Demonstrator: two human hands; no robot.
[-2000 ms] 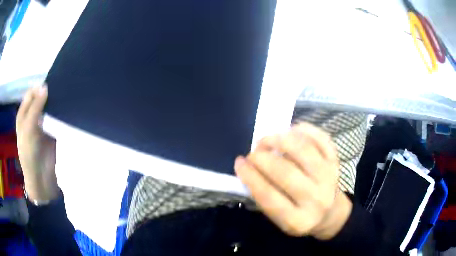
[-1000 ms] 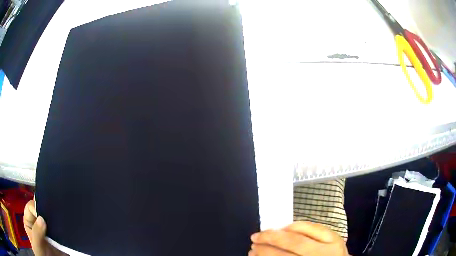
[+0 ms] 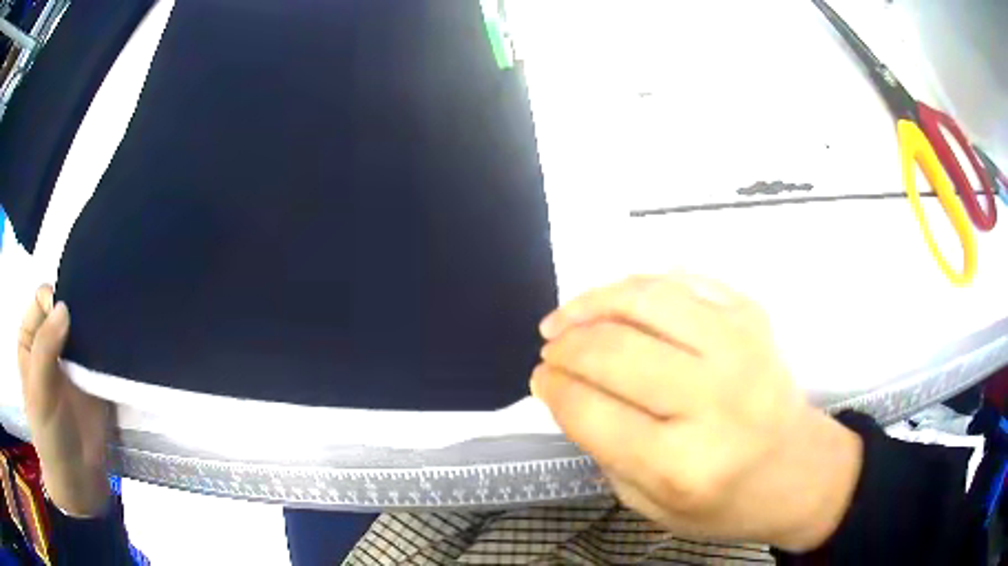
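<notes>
A large dark panel (image 3: 321,221) lies over a white piece (image 3: 254,425), which shows as a border along the near edge. My left hand (image 3: 61,398) holds the near left corner, with its thumb and fingertips at the edge. My right hand (image 3: 685,398) pinches the near right corner, and its fingers hide that corner. The panel's far right edge runs up to a small bright green strip (image 3: 497,35) at the top, likely on the presser foot. The needle itself cannot be made out.
Scissors with yellow and red handles (image 3: 937,199) lie at the right on the white table. Another dark cloth (image 3: 66,100) is at the upper left. A ruler tape (image 3: 365,484) follows the curved front edge. Striped cloth (image 3: 497,536) covers the lap below.
The held panel's near edge has come up onto the table from nearer the wearer, and more of the ruler tape shows. The green strip is now visible. Both hands keep their corners.
</notes>
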